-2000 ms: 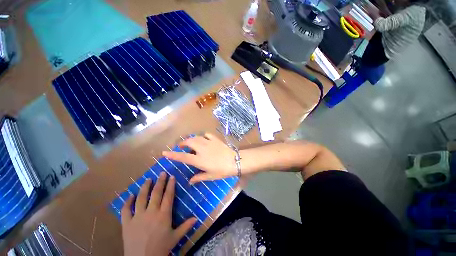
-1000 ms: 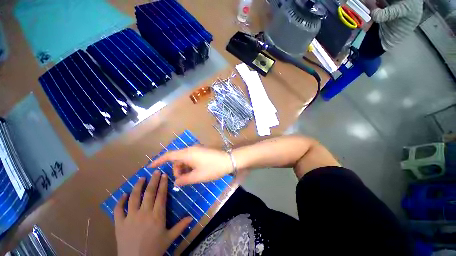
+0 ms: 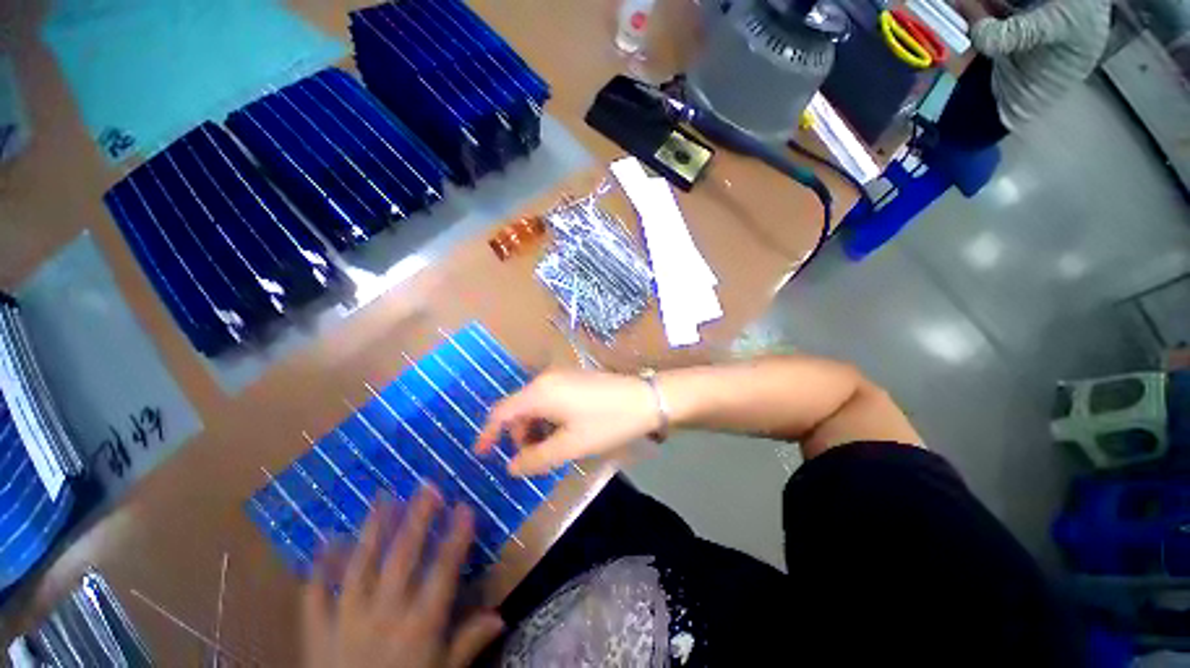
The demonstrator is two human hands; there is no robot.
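Observation:
A bright blue cell string [image 3: 392, 437] with thin silver lines lies flat on the brown tabletop [image 3: 326, 352] in front of me. My left hand [image 3: 392, 581] is blurred, fingers spread, over the string's near left edge; contact is unclear. My right hand [image 3: 561, 420] is over the string's right part, fingers bent and thumb and forefinger apart, with nothing visible in it. A pile of short silver ribbon pieces [image 3: 595, 277] lies beyond the string, beside white strips [image 3: 668, 255].
Dark navy cell stacks [image 3: 215, 235] stand at the back left on a translucent sheet. Orange tape [image 3: 518, 238] lies beside the ribbon pile. The iron stand [image 3: 649, 135], soldering iron [image 3: 770, 159] and grey cylinder [image 3: 763, 72] are behind. Finished pieces [image 3: 29, 476] are at left. A person [image 3: 1037, 65] is at upper right.
My right hand has moved right and towards me, uncovering more of the string. My left hand has shifted towards me, nearer the string's edge. The view has shifted slightly.

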